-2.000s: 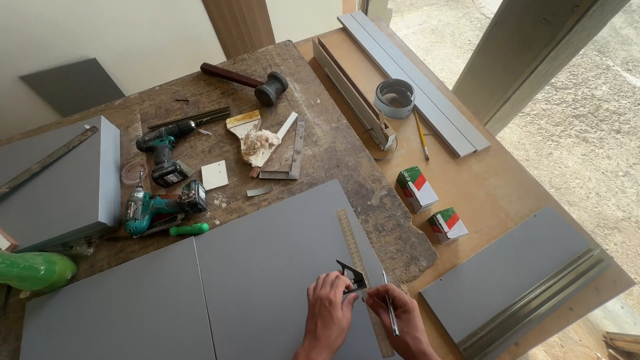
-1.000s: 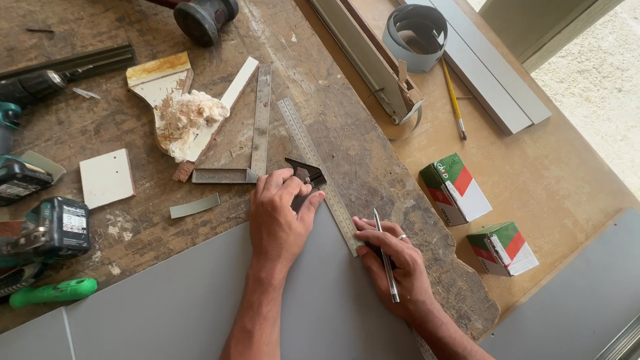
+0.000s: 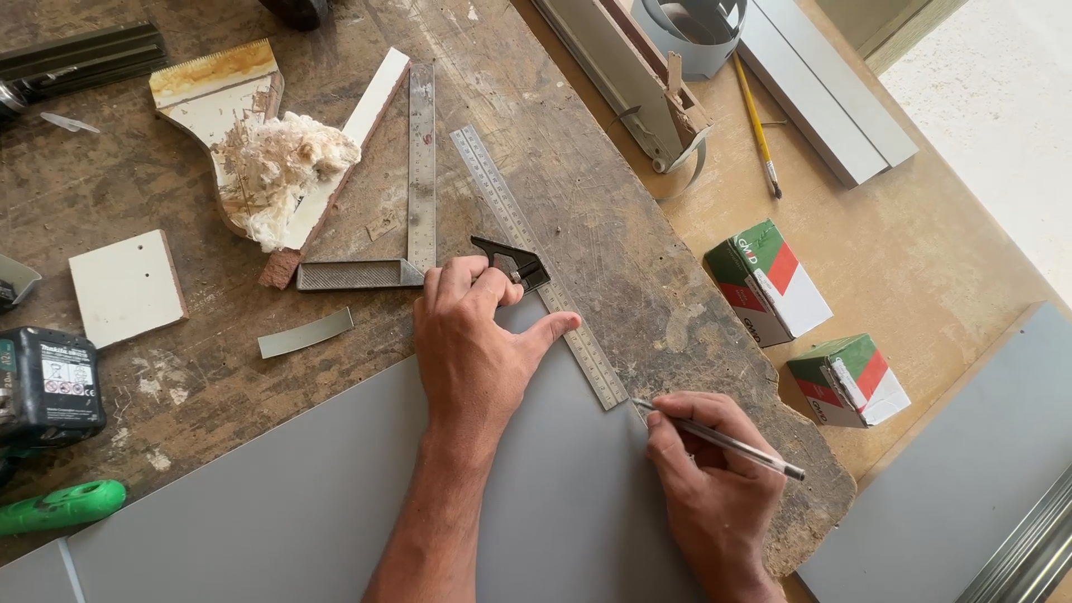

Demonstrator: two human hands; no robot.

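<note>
My left hand (image 3: 481,335) grips the black head of a combination square (image 3: 528,272) at the upper edge of a grey panel (image 3: 293,494). The square's steel rule (image 3: 578,335) lies along the panel's right edge, with its far part over the wooden bench. In my right hand (image 3: 720,477) is a clear-barrelled pen (image 3: 729,440), its tip at the panel's edge just past the rule's lower end. Up and left of my left hand lies a metal try square (image 3: 423,167), beside a white-faced strip (image 3: 352,142) and a notched spreader (image 3: 213,84).
On the worn bench (image 3: 335,25) are a white square offcut (image 3: 126,289), a power tool's battery (image 3: 50,385) and a green handle (image 3: 63,507). Two small boxes (image 3: 766,280), a yellow brush (image 3: 758,126), an edging roll (image 3: 695,38) and grey strips (image 3: 825,84) lie on the right board.
The view has come much closer. My left hand still holds the square's head. The pen's tip now points at the panel's edge by the rule's end; earlier the pen stood more upright in my right hand.
</note>
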